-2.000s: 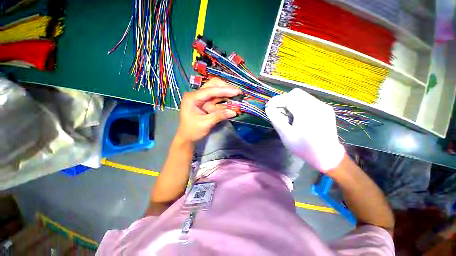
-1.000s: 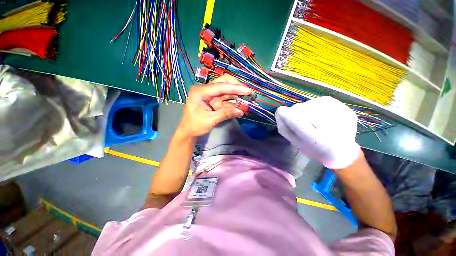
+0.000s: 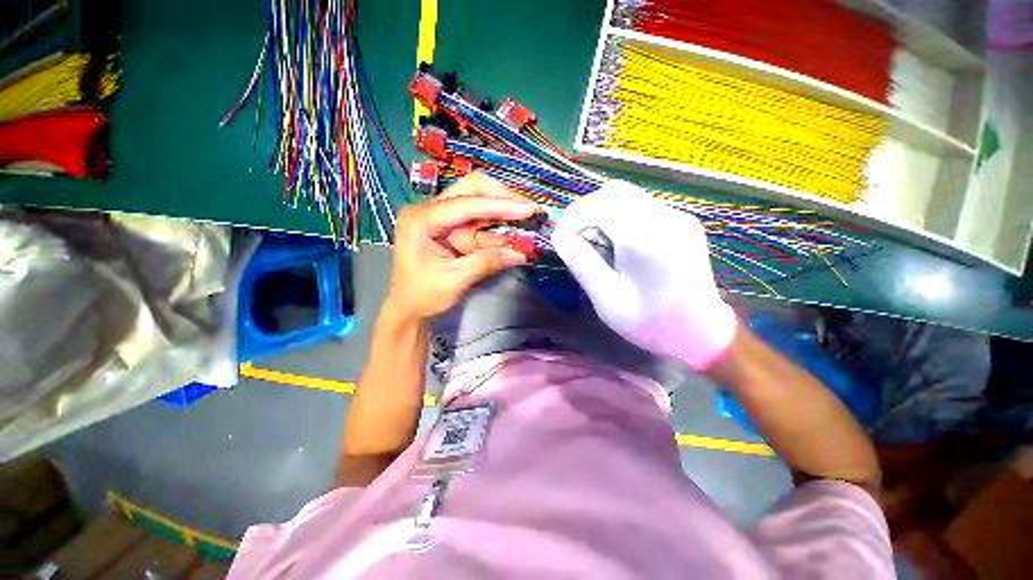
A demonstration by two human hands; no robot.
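My bare left hand (image 3: 447, 252) is closed on a small red-and-black connector housing (image 3: 521, 242) between thumb and fingers. My gloved right hand (image 3: 640, 266) is right beside it, its fingers pinched close to the housing where thin wires run out. What the glove pinches is mostly hidden by the fingers; a bit of wire shows at the fingertips. Behind my hands, several part-assembled harnesses (image 3: 510, 145) with red-and-black connectors lie on the green mat, their mixed wires fanning right under and past the glove.
A white compartment tray (image 3: 748, 187) holds yellow wires (image 3: 736, 125) and red wires (image 3: 770, 40) at right. A mixed wire bundle (image 3: 329, 125) hangs over the bench edge left of the yellow line (image 3: 427, 40). Yellow and red bundles lie far left. A blue stool (image 3: 292, 297) stands below.
My gloved right hand first drew back rightward from the housing, then came in close beside it. My left hand keeps its hold. The view has shifted slightly.
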